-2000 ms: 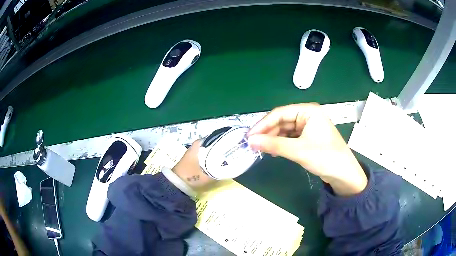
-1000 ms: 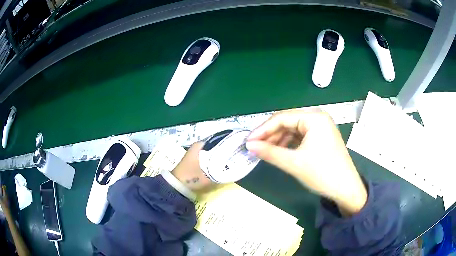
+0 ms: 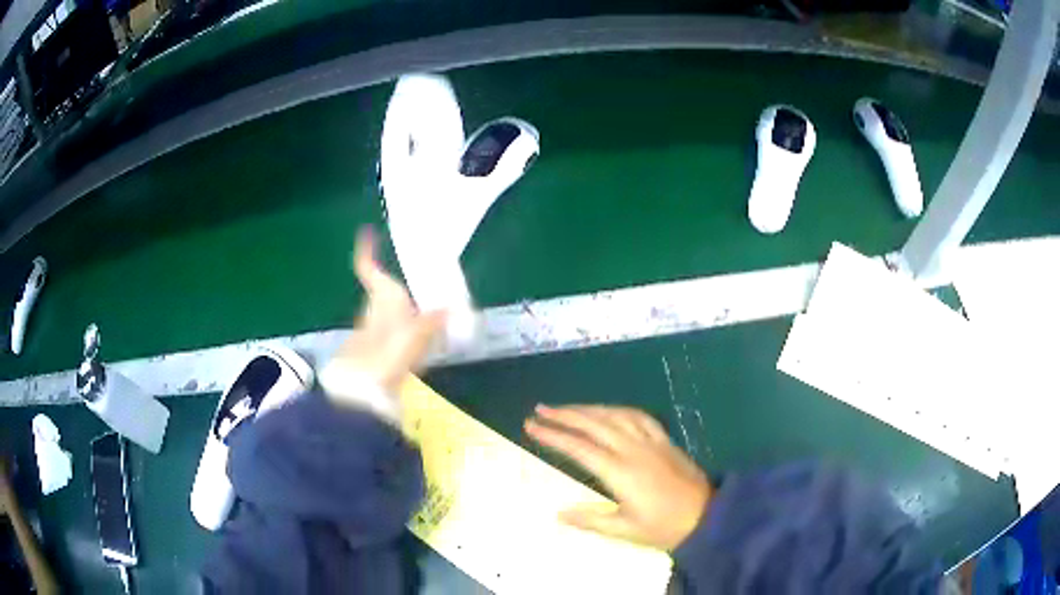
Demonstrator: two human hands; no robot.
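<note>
My left hand (image 3: 389,325) is at the near edge of the green belt, at the handle end of a white handset (image 3: 424,174). The handset is blurred, its wide head pointing away, and it overlaps another handset (image 3: 496,157) on the belt. The thumb is spread; whether the fingers still grip the handle cannot be told. My right hand (image 3: 634,471) lies palm down, fingers apart, on the yellow label sheets (image 3: 465,488). No film shows at its fingertips.
A handset (image 3: 242,418) lies left of my left sleeve, with a white bottle (image 3: 126,404), phone (image 3: 113,500) and crumpled tissue (image 3: 50,451) beyond. More handsets (image 3: 781,174) lie on the belt. White sheets (image 3: 889,360) lie by the post (image 3: 988,140). Part of another person's arm shows far left.
My left hand has swung the handset from above the label sheets forward over the belt. My right hand has left the handset's head and dropped onto the sheets, fingers opened. The view has shifted slightly.
</note>
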